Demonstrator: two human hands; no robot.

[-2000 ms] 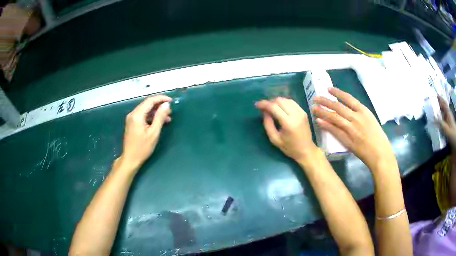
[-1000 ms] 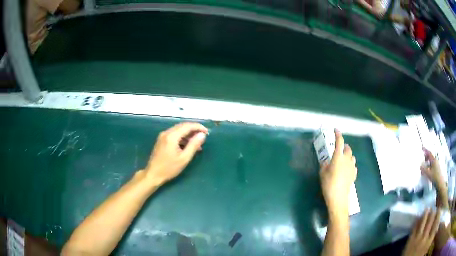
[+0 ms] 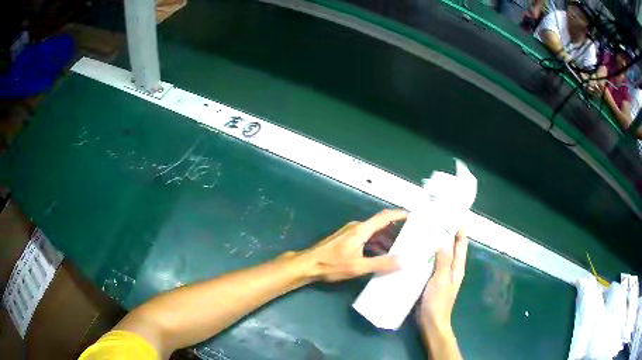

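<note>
A long white product box [image 3: 415, 261] lies slanted over the green bench, its far end over the white edge strip. Loose white flaps [image 3: 454, 181] stand up at that far end; its near end looks closed. My left hand [image 3: 355, 249] is at the box's left side, with thumb and fingers apart and the fingertips at its edge. My right hand [image 3: 443, 288] lies along the box's right side, fingers pointing away from me. The box is between both hands. The palm side of my right hand is hidden.
A white pile [image 3: 607, 316] with a yellow strip [image 3: 597, 271] is at the far right. A grey post [image 3: 143, 49] stands on the edge strip [image 3: 303, 149]. A brown carton with a white label [image 3: 29, 281] is below the left bench edge. Other people are at the upper right.
The view has turned left. My right hand has brought the box left from the right side of the bench, and my left hand has come to it. Its flaps now stand up at the far end.
</note>
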